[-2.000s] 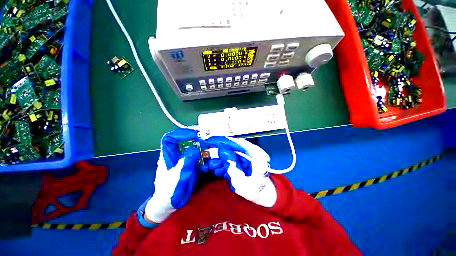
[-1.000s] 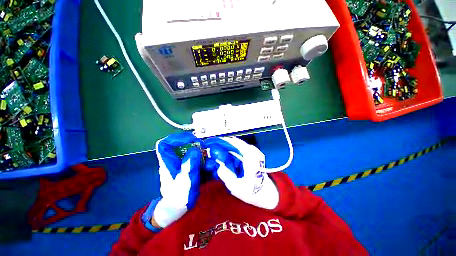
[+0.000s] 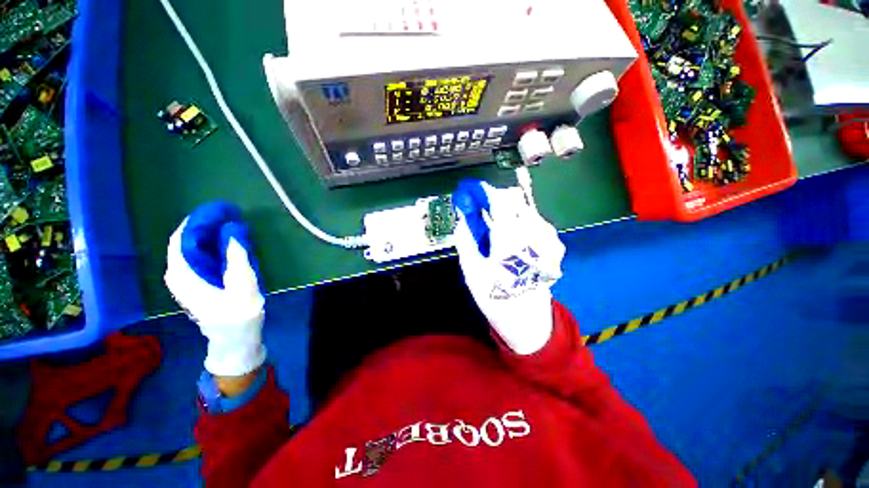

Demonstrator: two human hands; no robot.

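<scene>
A green charger circuit board (image 3: 440,218) is at the middle of the white power strip (image 3: 391,235). My gloved right hand (image 3: 510,250) is over the strip's right part, its blue fingertips closed at the board's right edge. The output lead (image 3: 523,178) runs down from the terminals and passes out of sight at this hand; its plug is hidden. My gloved left hand (image 3: 217,276) is over the bench's front edge at the left, fingers loosely curled, with nothing visible in it. The electronic load (image 3: 333,133) shows lit yellow digits, too blurred to read.
The blue bin (image 3: 90,191) at the left and the red-orange bin (image 3: 638,143) at the right hold many boards. A loose board (image 3: 188,122) lies on the green mat, left of the white cord (image 3: 250,143). A small board (image 3: 508,159) is beside the output terminals (image 3: 550,144).
My hands were together in front of my body around the board. Now they are apart: the right has moved forward with the board to the strip, and the left has let go and moved left.
</scene>
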